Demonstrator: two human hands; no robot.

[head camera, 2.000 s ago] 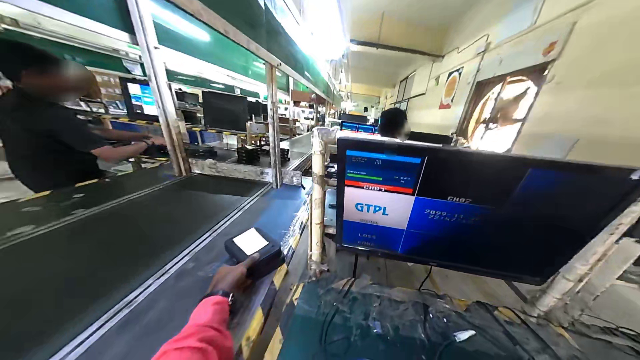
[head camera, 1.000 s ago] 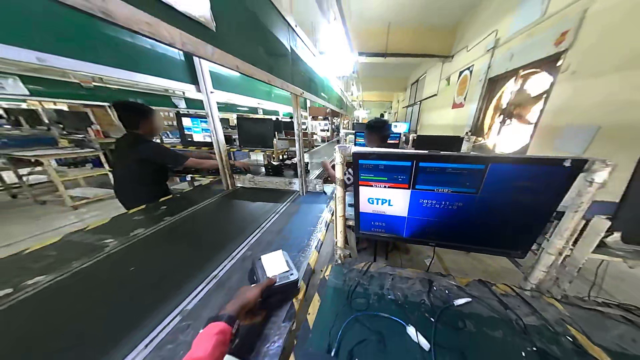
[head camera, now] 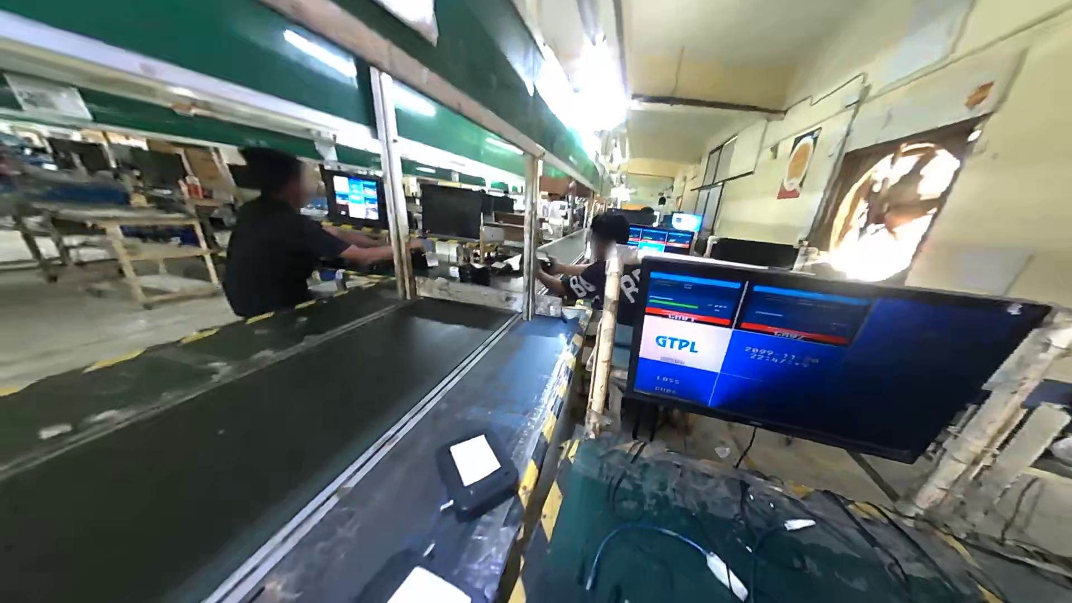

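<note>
Neither of my hands shows in the head view. A black box-shaped device with a white label on top lies on the side ledge of the conveyor, near its yellow-and-black striped edge. Closer to me, a second dark device with a white label is cut off by the bottom of the view. To the right, a blue cable with a white connector and several dark cables lie on a green mat.
A lit monitor stands behind the mat between worn posts. The dark conveyor belt runs along the left. One person works across it; another person sits beyond the monitor. An upright metal post rises beside the belt.
A hand on a device at the belt's side ledge in both earlier frames has left the view. Two devices now lie there unheld. The monitor's second panel has lit up since the first frame.
</note>
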